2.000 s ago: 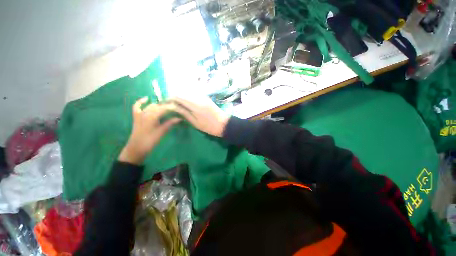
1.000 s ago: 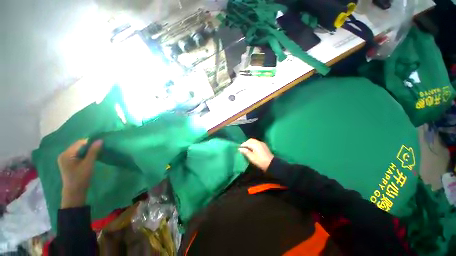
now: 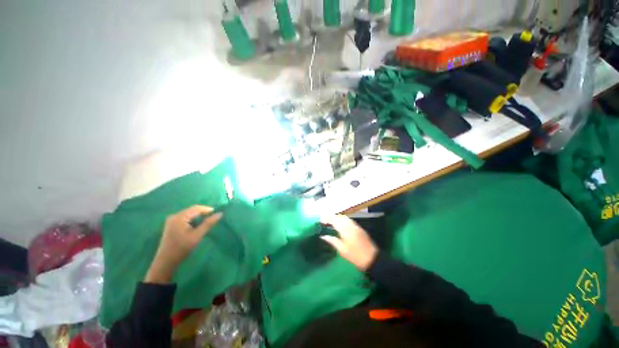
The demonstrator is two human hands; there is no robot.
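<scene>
A green garment piece [image 3: 170, 251] lies limp across the near table end and hangs over its front edge; a small yellow mark shows near its middle. My left hand [image 3: 186, 238] pinches it at a fold left of the bright lamp glare. My right hand [image 3: 348, 239] grips it at its right part, beside the table's front edge. The cloth is stretched between both hands in front of the overlock machine [image 3: 315, 153], whose left part is lost in glare.
A large green cut-panel pile [image 3: 495, 238] with yellow print stands at right. Green strips [image 3: 400, 102], an orange box [image 3: 442, 51], black rolls [image 3: 475, 88] and snips [image 3: 391, 158] lie on the table [image 3: 434, 158]. Green thread cones [image 3: 286, 20] stand behind. Bagged goods [image 3: 61, 279] lie left.
The view has tilted up, showing the thread cones and orange box. Both hands, apart since a second ago, still hold the cloth; the right-hand end is now higher against the table edge beside the machine.
</scene>
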